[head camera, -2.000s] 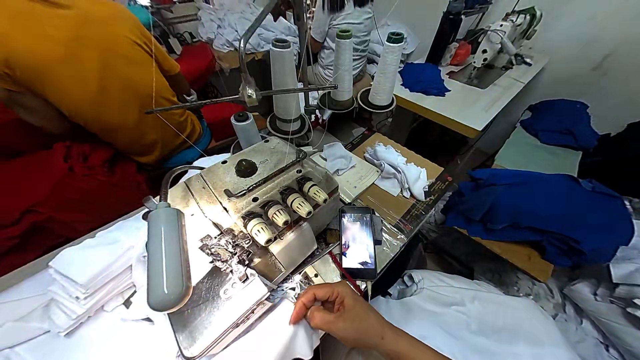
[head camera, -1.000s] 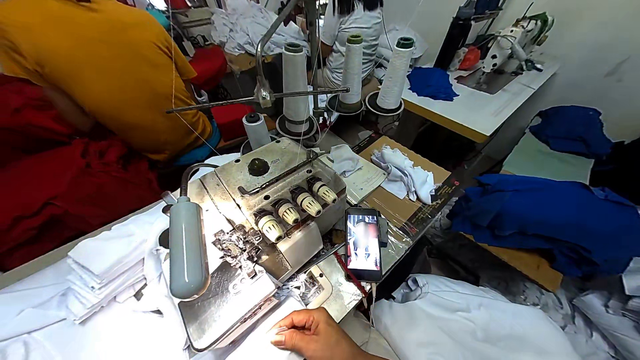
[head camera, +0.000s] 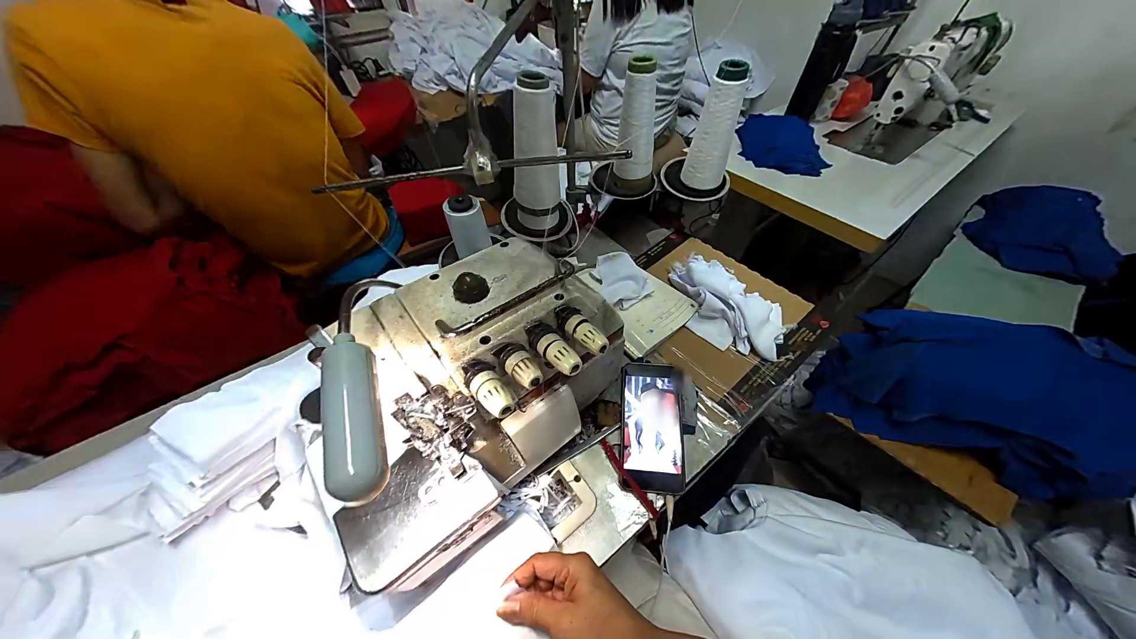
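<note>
My right hand (head camera: 572, 596) is at the bottom centre, thumb and fingers pinching the edge of white fabric (head camera: 475, 577). That fabric lies in front of an overlock sewing machine (head camera: 497, 328) and beside its metal cloth plate (head camera: 417, 519). Four tension dials (head camera: 524, 364) line the machine's front. A grey lamp (head camera: 351, 417) hangs over the plate's left side. Right of the machine stands a smartphone (head camera: 652, 426) with its screen lit. My left hand is not in view.
Folded white fabric pieces (head camera: 217, 439) lie left of the machine. Thread cones (head camera: 537, 151) stand behind it. A person in a yellow shirt (head camera: 195, 115) sits at the upper left beside red fabric (head camera: 133, 346). White cloth (head camera: 825, 568) and blue fabric (head camera: 985, 390) are piled on the right.
Two seconds ago my right hand was nearer the machine, its fingers raised; now it is lower in view and pinches the fabric's edge. The view has shifted slightly.
</note>
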